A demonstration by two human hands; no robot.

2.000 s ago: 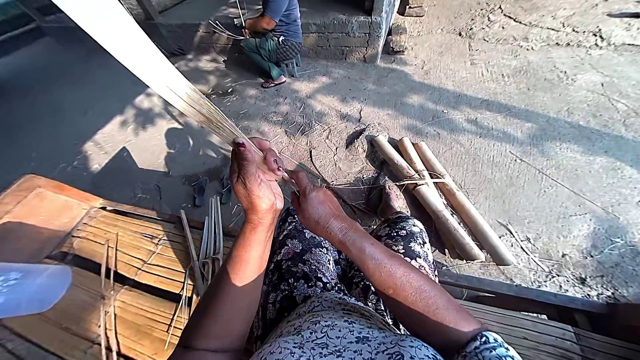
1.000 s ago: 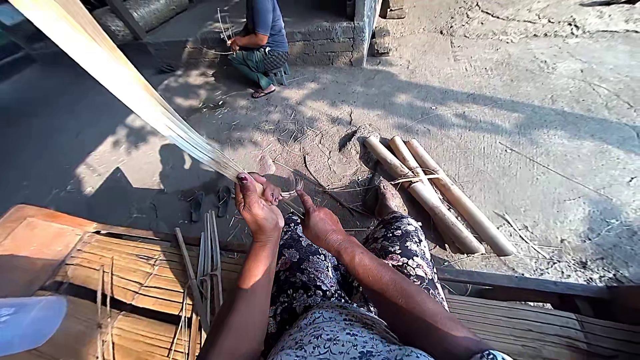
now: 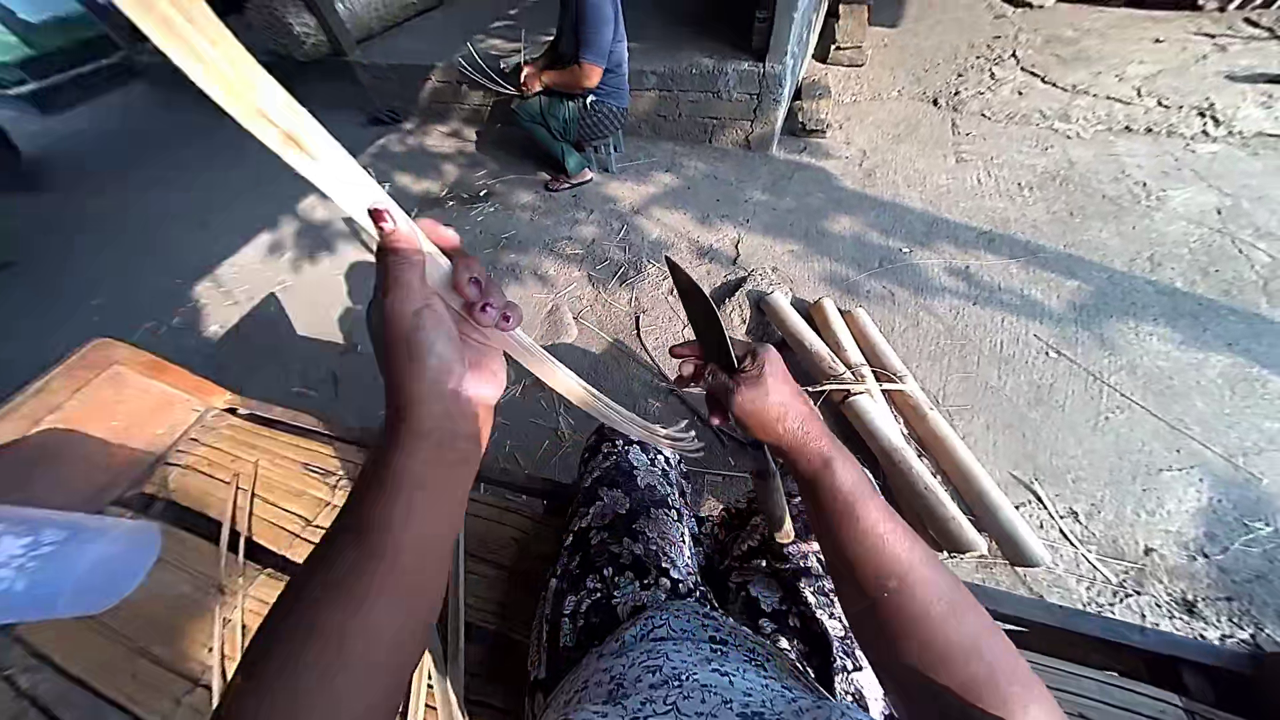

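A bundle of thin pale fibre strips (image 3: 290,130), fanned wide at the upper left, passes through my left hand (image 3: 440,320), which grips it. Its narrow end hangs out below the fingers, over my knee, with the tips slightly curled. In my right hand (image 3: 755,390) is a knife (image 3: 700,312) with a dark, pointed blade that points up and to the left. The knife's long handle runs down below the fist toward my lap. Blade and strips are apart.
Several pale poles (image 3: 925,440), tied together, lie on the ground at the right. Slatted bamboo seating (image 3: 270,470) is beside me, with a translucent plastic item (image 3: 75,562) at its left. Another person (image 3: 585,90) sits ahead, holding thin strips. Debris litters the ground.
My hands were close together at the strips; now they are apart, the right one further right with the knife plainly visible. The left hand's fingers now wrap the bundle, its narrow end hanging out.
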